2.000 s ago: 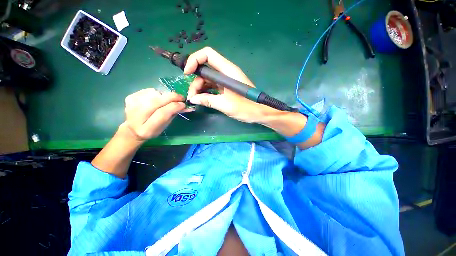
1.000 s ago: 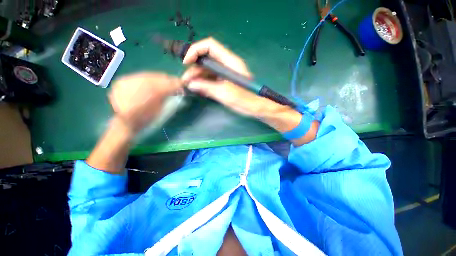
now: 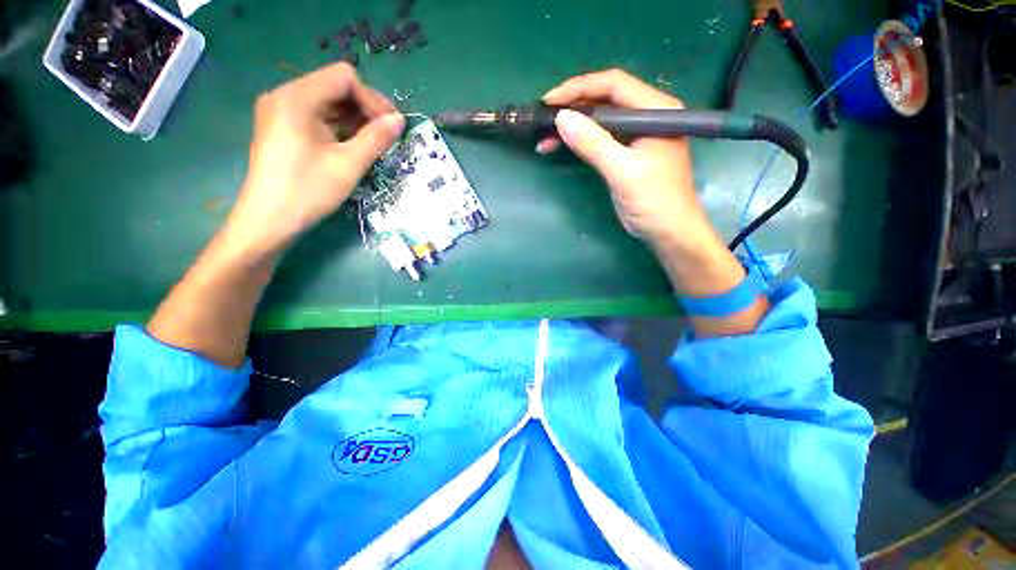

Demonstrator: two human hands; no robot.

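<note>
The circuit board [image 3: 429, 189] lies on the green mat with its crowded side up; white and yellow connectors are on its near edge. My right hand [image 3: 635, 145] holds the soldering iron [image 3: 657, 121] nearly level, its tip pointing left at the board's far corner. My left hand [image 3: 312, 145] pinches a thin strand of solder wire [image 3: 414, 115] beside the tip, over the board's far left corner. The fingers hide part of the board's left edge. Whether tip and wire touch is too small to tell.
The white parts tray [image 3: 178, 76] is at upper left. Small black components [image 3: 373, 39] lie beyond the board. The side cutters [image 3: 777, 56] and a blue reel [image 3: 863, 78] are at upper right. A black bin [image 3: 975, 167] stands far right. The iron's cord loops by my right wrist.
The board, earlier held in my hands, now lies crowded side up on the mat. My right hand has moved right and the iron is now level. My left hand now pinches solder wire.
</note>
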